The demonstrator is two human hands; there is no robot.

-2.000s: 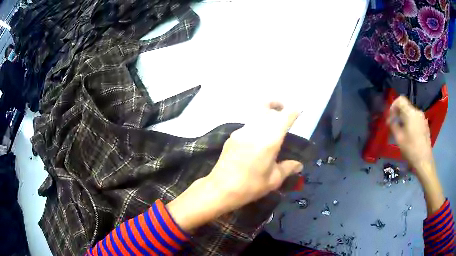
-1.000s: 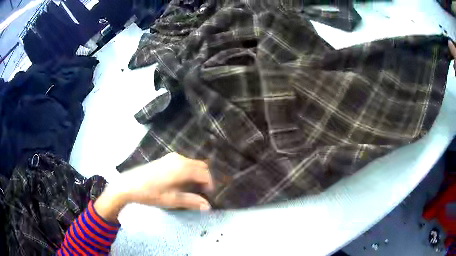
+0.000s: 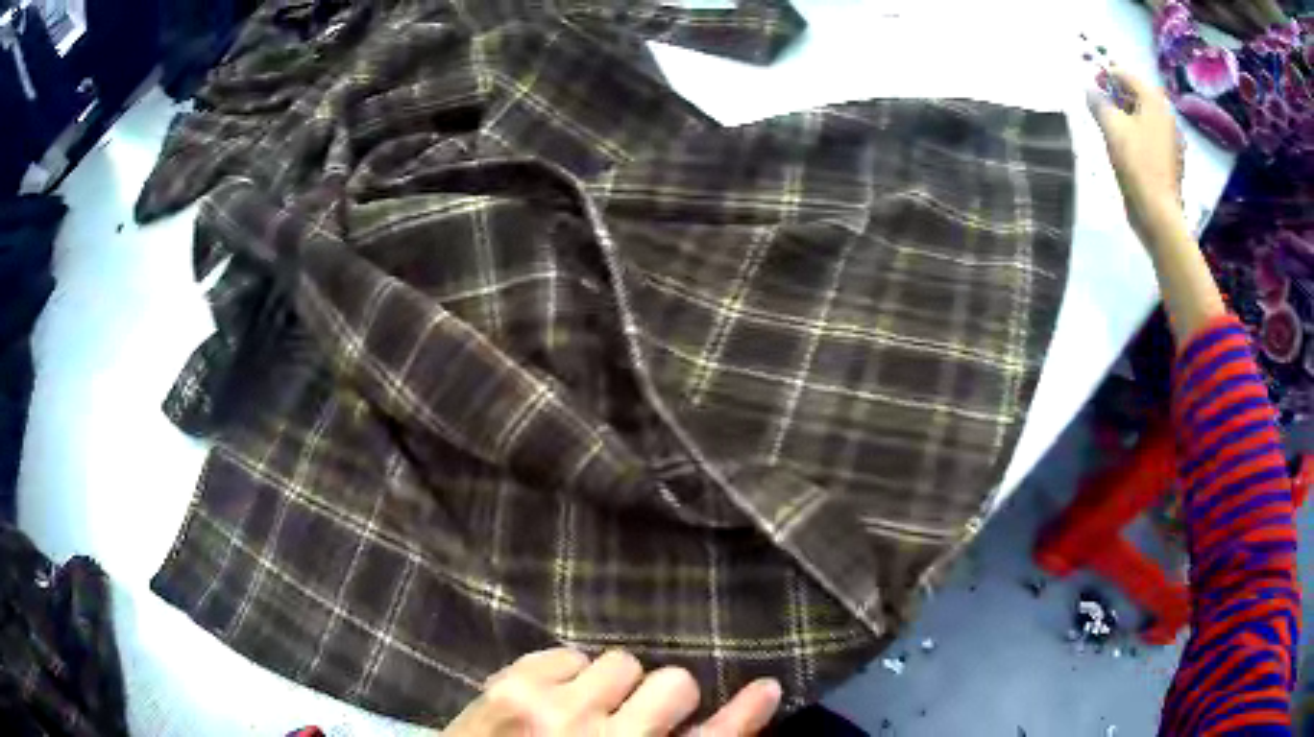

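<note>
A dark brown plaid garment (image 3: pixel 850 331) with cream and yellow check lines lies spread over the white table, its long hem curving along the near and right sides. A folded front edge runs diagonally across it. My left hand (image 3: pixel 613 698) is at the bottom of the picture, cut off by the edge, its fingers curled on the near hem. My right hand (image 3: pixel 1141 137) is at the upper right, beyond the hem and off the cloth. Its fingers are bent around something small and blurred; I cannot make out what.
The white table (image 3: pixel 87 418) has a curved edge. Dark cloth lies at far left, and a dark plaid pile (image 3: pixel 51 634) at lower left. Dark specks lie near my right hand. A red stool (image 3: pixel 1124 533) and scraps are on the floor at right. Flowered purple cloth (image 3: pixel 1275 187) is at upper right.
The garment now lies flatter and more spread out. My left hand has moved right along the near side onto the hem. My right hand has let go of the garment's far right corner.
</note>
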